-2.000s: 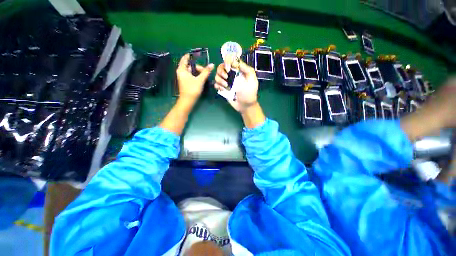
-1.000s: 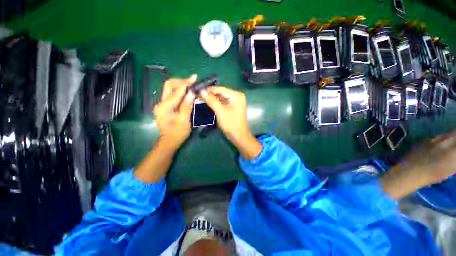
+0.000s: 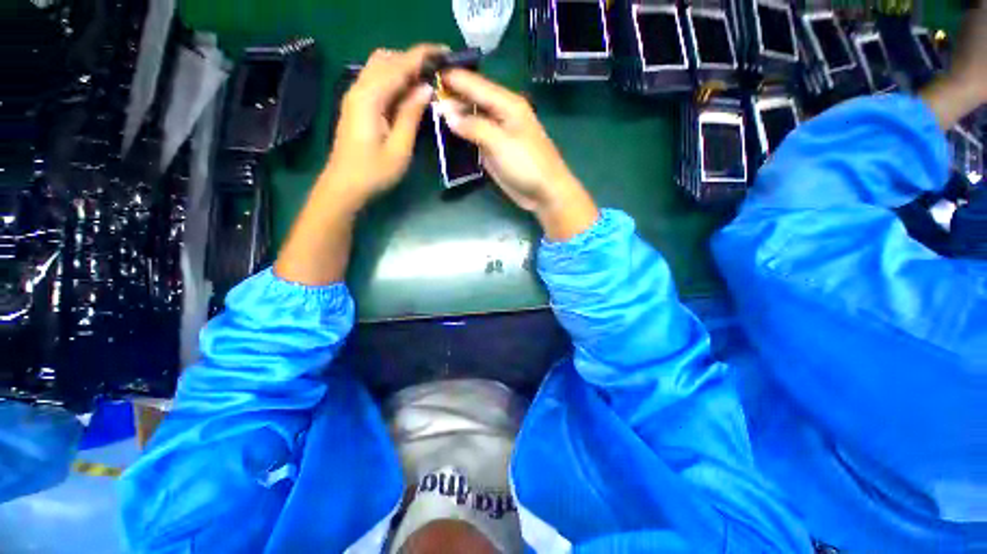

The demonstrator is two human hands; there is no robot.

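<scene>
My left hand (image 3: 378,124) and my right hand (image 3: 513,137) meet near the top centre, both bare. Their fingertips grip a small black housing (image 3: 459,58), seen nearly edge-on. A display module (image 3: 459,157) with a white edge and dark face hangs or lies just below it, partly between the hands. A small orange-yellow flex cable (image 3: 438,87) shows between the fingers. Whether the module is joined to the housing is hidden by the fingers.
A round whitish pot (image 3: 483,20) stands beyond my hands. Part-built units (image 3: 656,41) pile in rows at right. Black housings (image 3: 260,100) stack at left beside glossy black trays (image 3: 76,206) with whitish separator sheets (image 3: 146,76). Another person's blue sleeve (image 3: 833,179) reaches in at right.
Two seconds ago the hands were apart; they have since come together at the black housing. Since one second ago the view has shifted, and the display module now shows tilted below the fingers.
</scene>
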